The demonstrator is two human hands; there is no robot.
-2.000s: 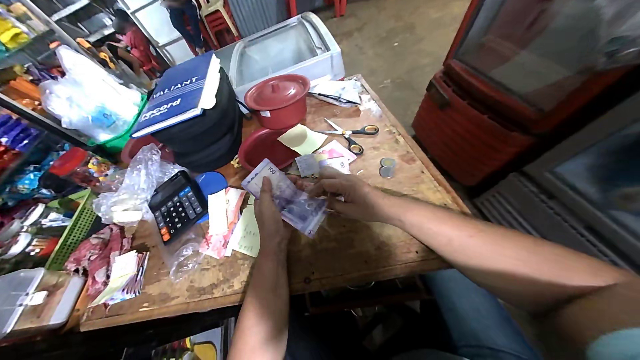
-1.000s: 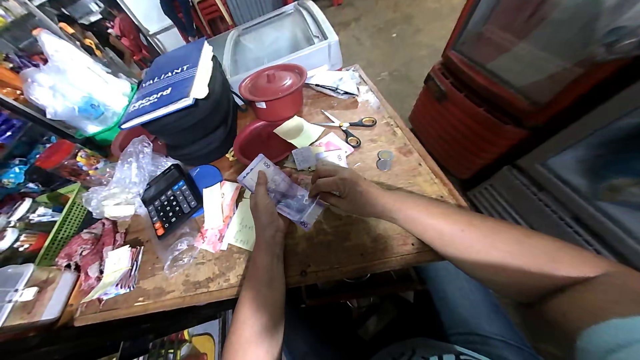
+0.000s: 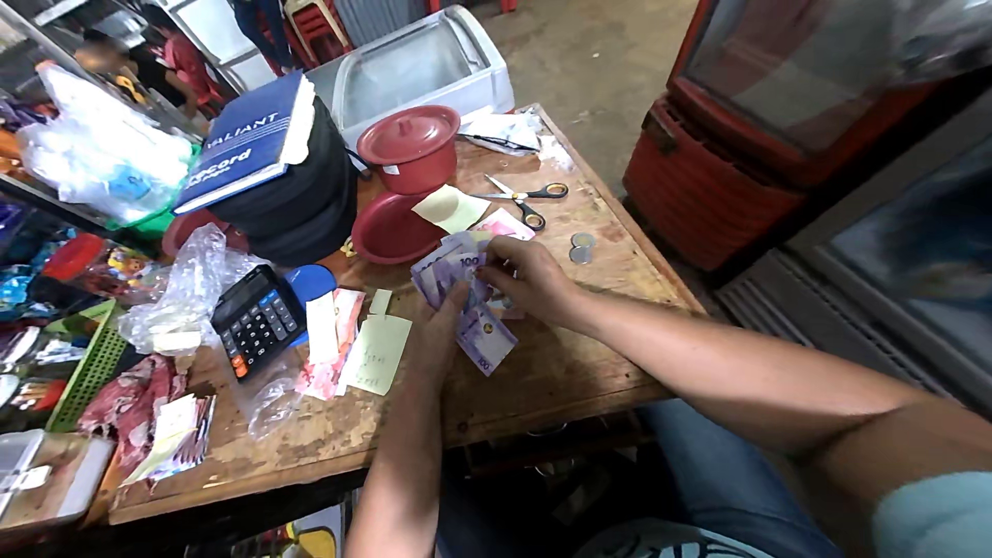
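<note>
Purple 100 banknotes (image 3: 443,271), folded and fanned, are in my left hand (image 3: 443,322), its thumb across them. The fingers of my right hand (image 3: 531,275) pinch the notes' right side. Below the hands another purple banknote (image 3: 487,339) hangs or lies over the wooden table; which one I cannot tell. A yellow slip with handwriting (image 3: 378,355) lies left of my left wrist, beside red banknotes (image 3: 320,375) with a pale slip on them. Behind my right hand are a pink note (image 3: 505,223) and a yellow paper (image 3: 451,208). Coins (image 3: 581,248) lie to its right.
Black-handled scissors (image 3: 527,198) lie open near a lidded red pot (image 3: 411,147) and a red bowl (image 3: 395,229). A calculator (image 3: 258,322) and plastic bags (image 3: 182,298) are at left. Behind stands a black bag (image 3: 310,194) under a blue record book (image 3: 244,139). People are in the background.
The purple notes were spread as a longer stack before; now they are folded and fanned at my left hand, with one note apart below. The coins and scissors have stayed in place.
</note>
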